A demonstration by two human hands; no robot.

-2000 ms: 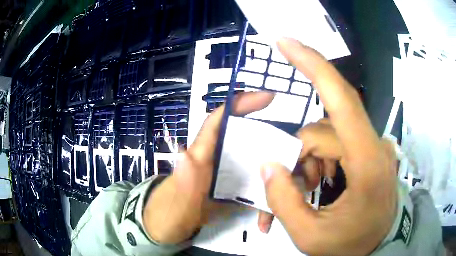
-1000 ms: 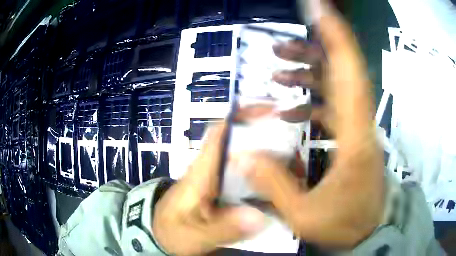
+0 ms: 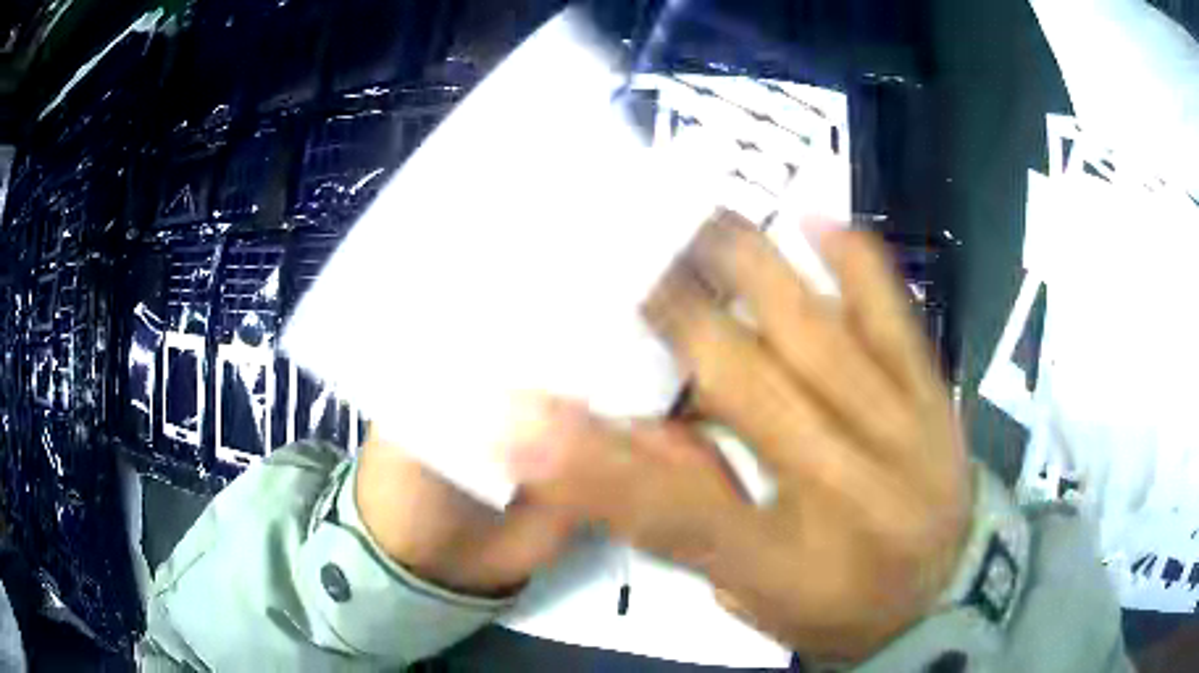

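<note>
A plain white piece point(image 3: 460, 250), bright and blurred, lies tilted across the middle of the view in front of the dark rows. My right hand point(image 3: 815, 421) is blurred at its lower right edge, with the thumb on the piece and the fingers bent. My left hand point(image 3: 454, 526) is below and behind the piece; its fingers are hidden, so its hold cannot be seen. A dark panel point(image 3: 756, 145) with a grid of key holes shows partly above my right fingers; the rest of it is hidden.
Laid-out dark panels under shiny wrap fill the left, some with white frames point(image 3: 245, 401). A die-cut white sheet point(image 3: 684, 618) lies under my hands. A pile of white sheets point(image 3: 1118, 342) with ragged edges is at the right. Grey-green sleeves cover both wrists.
The large white piece has come across from the top, over the panel and my left hand. The white-covered window end of the panel is now hidden. My right hand has turned and moved lower.
</note>
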